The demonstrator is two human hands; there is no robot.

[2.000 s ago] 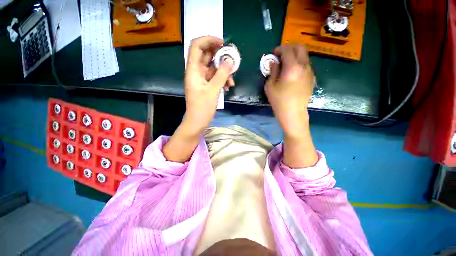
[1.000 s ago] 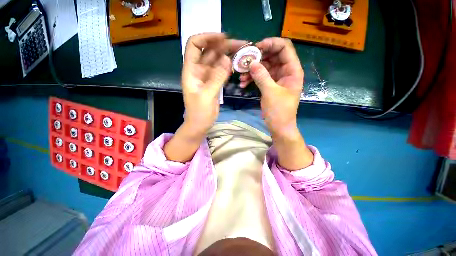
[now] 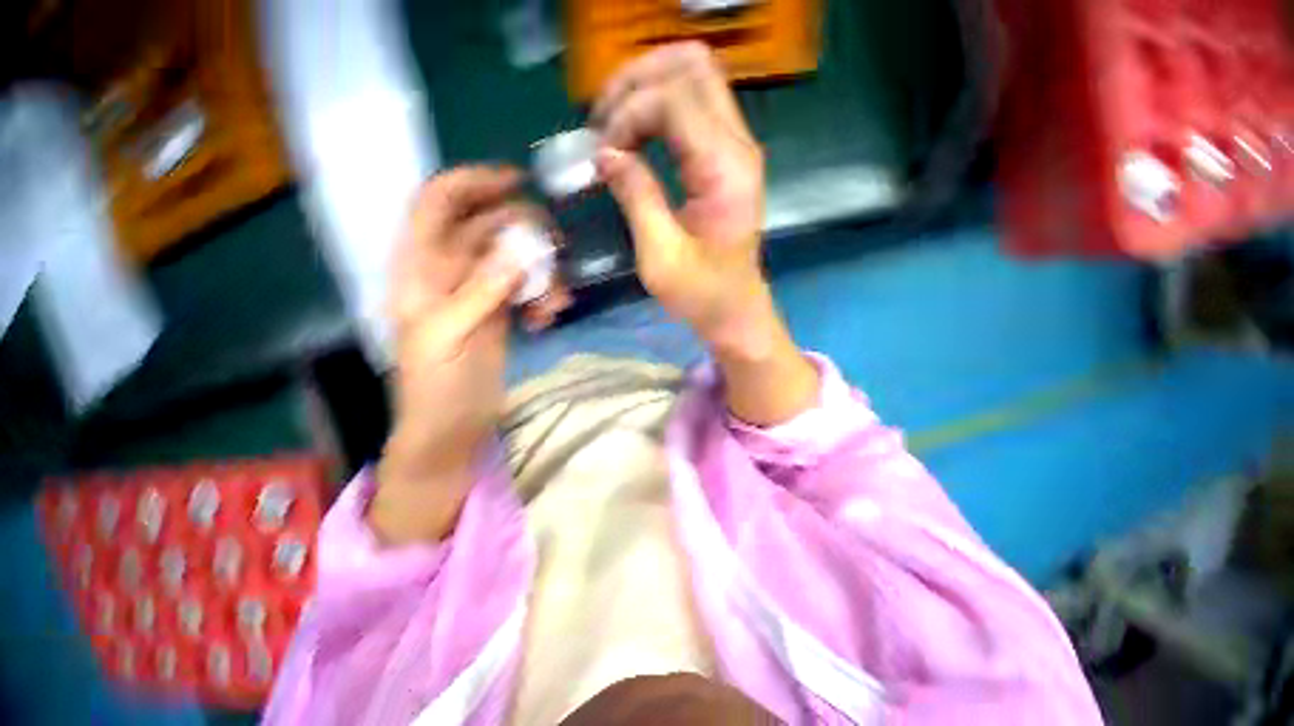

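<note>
The view is blurred. My left hand point(image 3: 461, 277) holds a round white component point(image 3: 528, 263) between thumb and fingers, in front of the bench edge. My right hand point(image 3: 695, 177) is higher and to the right, holding another round white component point(image 3: 571, 162) at its thumb and fingertips. The two components are apart. Their surface details cannot be made out.
An orange fixture point(image 3: 199, 170) with a disc is at upper left, another orange fixture point(image 3: 773, 40) at top. A white label strip point(image 3: 348, 128) lies between them. Red trays of discs are at lower left point(image 3: 178, 546) and upper right point(image 3: 1164, 85). Paper point(image 3: 92, 284) lies far left.
My hands have moved apart, and a component shows in each. The view has swung right, bringing the right tray with its discs into sight.
</note>
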